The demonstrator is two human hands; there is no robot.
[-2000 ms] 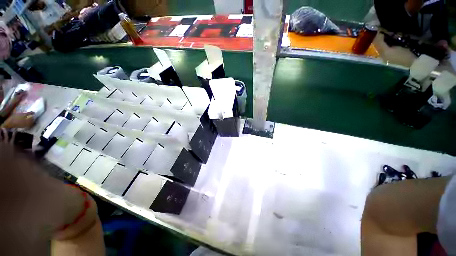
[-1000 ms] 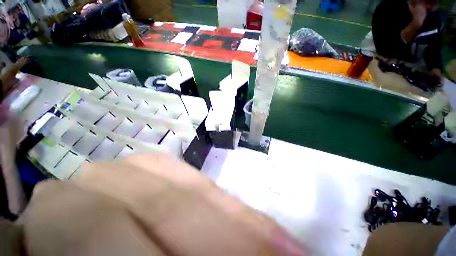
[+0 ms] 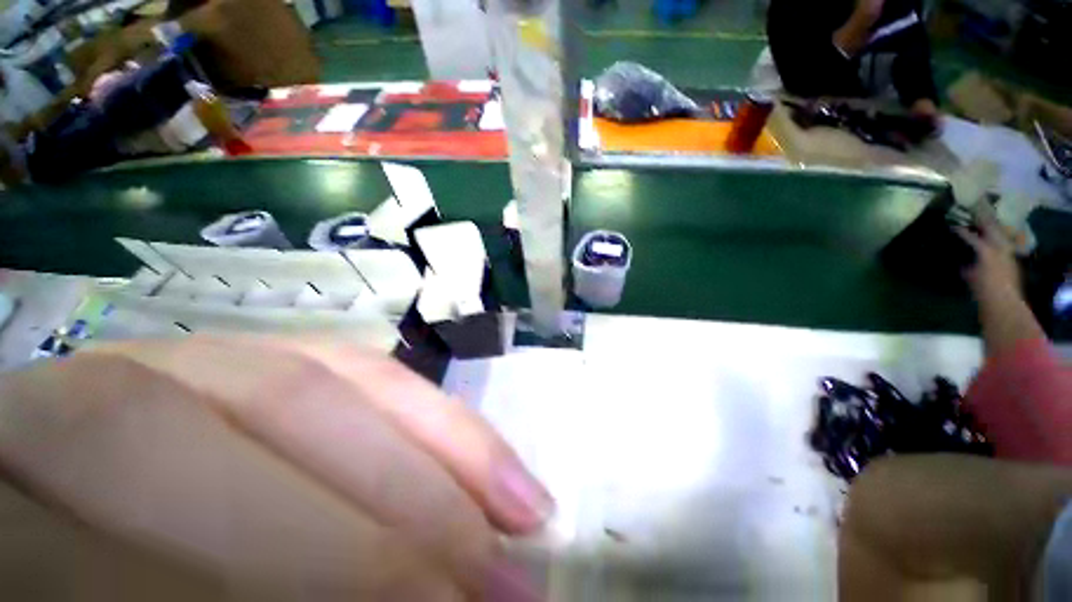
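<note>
My left hand (image 3: 270, 459), bare and blurred, is very large and close to the camera across the lower left. Its fingers point right, and its palm side is hidden. It covers much of the packed block of open retail boxes (image 3: 259, 282), whose white flaps show behind it. More open boxes (image 3: 453, 282) with black sides and raised white flaps are at the block's right end. A bare bent arm shows at the lower right, cut off by the edge; my right hand is not seen.
A pale post (image 3: 541, 176) stands before the green conveyor belt (image 3: 752, 247). Bagged products (image 3: 602, 268) are on the belt. A glossy black cable heap (image 3: 888, 423) lies on the white bench (image 3: 670, 447). A neighbour's red-pink sleeve (image 3: 1029, 394) and hand reach a dark box at the right.
The view has swung right. My left hand has come up and across the boxes. A bagged product now shows right of the post. The neighbour's arm has come into view at the right.
</note>
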